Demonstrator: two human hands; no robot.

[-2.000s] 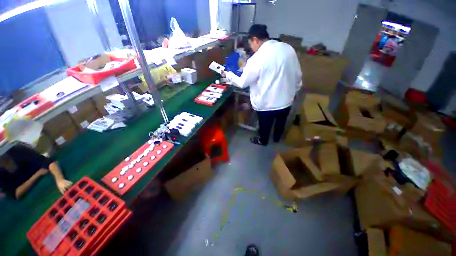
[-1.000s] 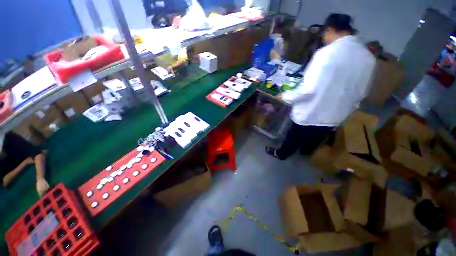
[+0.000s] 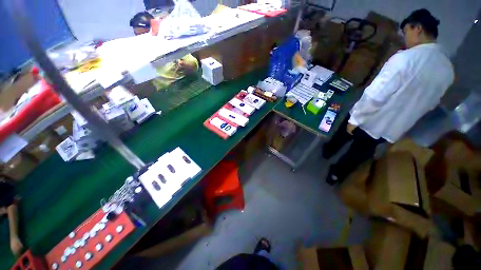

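Observation:
Neither of my hands is in the picture. On the green bench (image 3: pixel 174 126) nearest in front of me lie several white product boxes with dark pictures (image 3: pixel 170 176), side by side. To their left is a shallow red tray (image 3: pixel 97 240) with rows of small white round pieces, and a tangle of small dark and clear items (image 3: pixel 122 196) at its upper end. Farther along, a red tray (image 3: pixel 217 131) holds several white boxes (image 3: pixel 232 116) laid across it. A long printed box (image 3: pixel 327 121) lies near the bench end.
A red stool (image 3: pixel 224 187) stands beside the bench. A person in a white top (image 3: pixel 403 89) stands right of the bench end. Open cartons (image 3: pixel 398 179) cover the right floor. A metal post (image 3: pixel 87 100) rises from the bench. A blue bin (image 3: pixel 285 60) and green-and-white box (image 3: pixel 316 106) are at the end.
The view has moved forward along the bench; the white boxes and stool appear nearer. The person in white has turned and stands farther right. The deep red tray has mostly left the picture at lower left.

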